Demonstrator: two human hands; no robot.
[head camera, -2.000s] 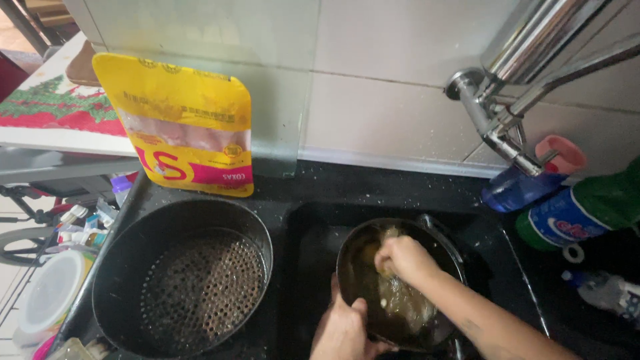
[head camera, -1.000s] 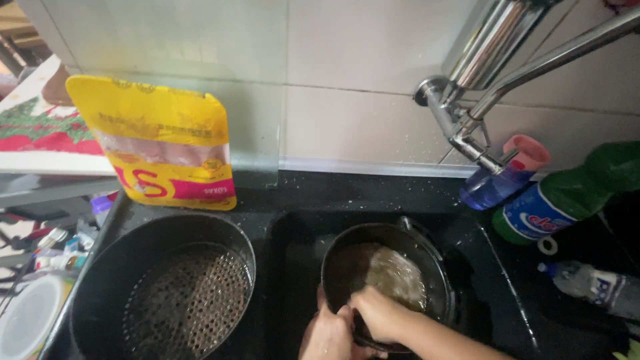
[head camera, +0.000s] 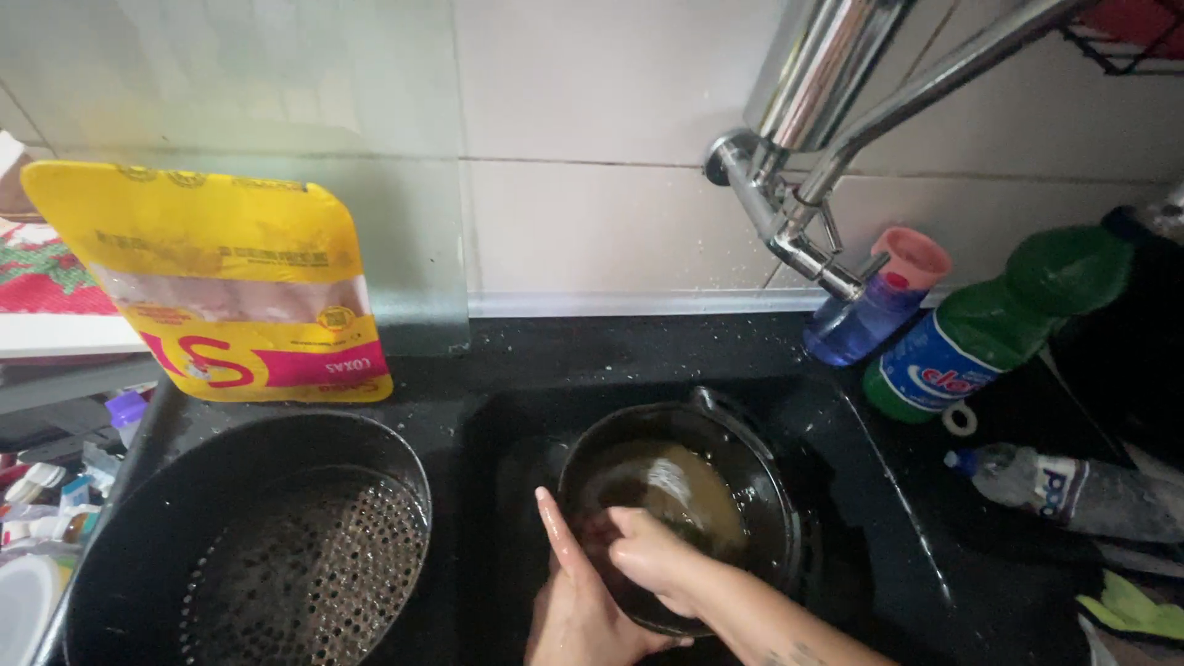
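Observation:
A round dark pot (head camera: 684, 490) with murky liquid inside sits in the black sink. My left hand (head camera: 587, 592) supports its near left rim, index finger extended along the outside. Over the pot's near left part, my right hand (head camera: 652, 560) has its fingers curled down inside; whether they hold anything is hidden. Left of the sink is a large black pan with a perforated bottom (head camera: 277, 555). Behind that pan, a yellow food package (head camera: 222, 222) stands upright against a glass panel.
A chrome faucet (head camera: 786, 222) juts from the tiled wall above the sink. At right are a blue bottle with a pink top (head camera: 860, 314), a green plastic bottle (head camera: 999, 314) and a clear bottle lying down (head camera: 1073, 490). A lidded tub (head camera: 28, 601) and small containers are at far left.
My right hand has moved from the pot's middle toward its near left side since two seconds ago. My left index finger is now extended. The view has shifted closer.

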